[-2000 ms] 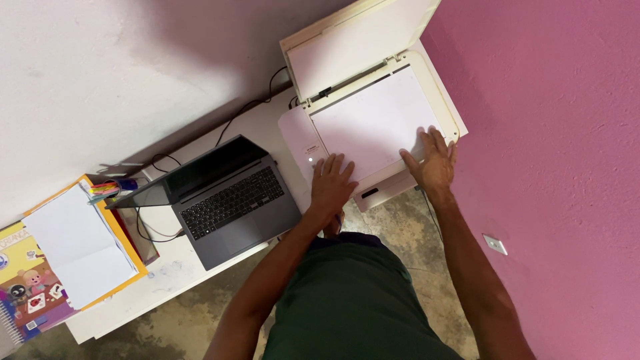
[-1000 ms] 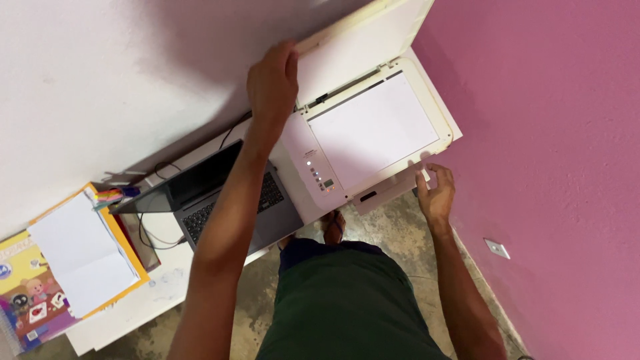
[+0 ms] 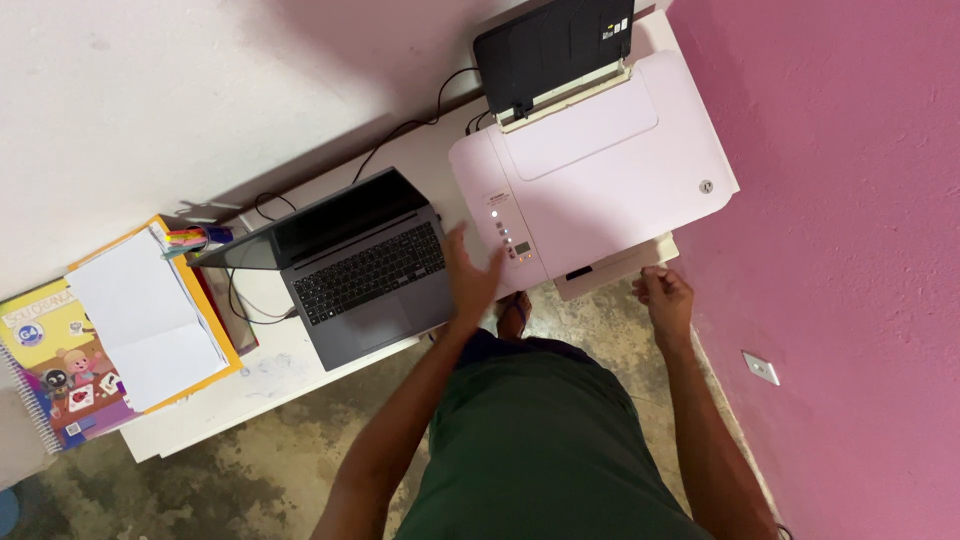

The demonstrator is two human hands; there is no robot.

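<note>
A white HP all-in-one printer stands on the desk with its scanner lid down and its black rear paper tray raised. My left hand, a little blurred, is beside the printer's control panel, fingers apart and holding nothing; whether a fingertip touches the panel, I cannot tell. Lit buttons and a small display show there. My right hand is just below the printer's front right corner, near the front output tray, with its fingers curled. Whether anything is between those fingertips is unclear.
An open laptop sits left of the printer, cables behind it. Further left lie white paper sheets on an orange folder, a spiral-bound book and a pen holder. A pink wall borders the right side.
The scanner lid was up with a white sheet on the glass; now it is down. My left hand has come from the raised lid to the control panel.
</note>
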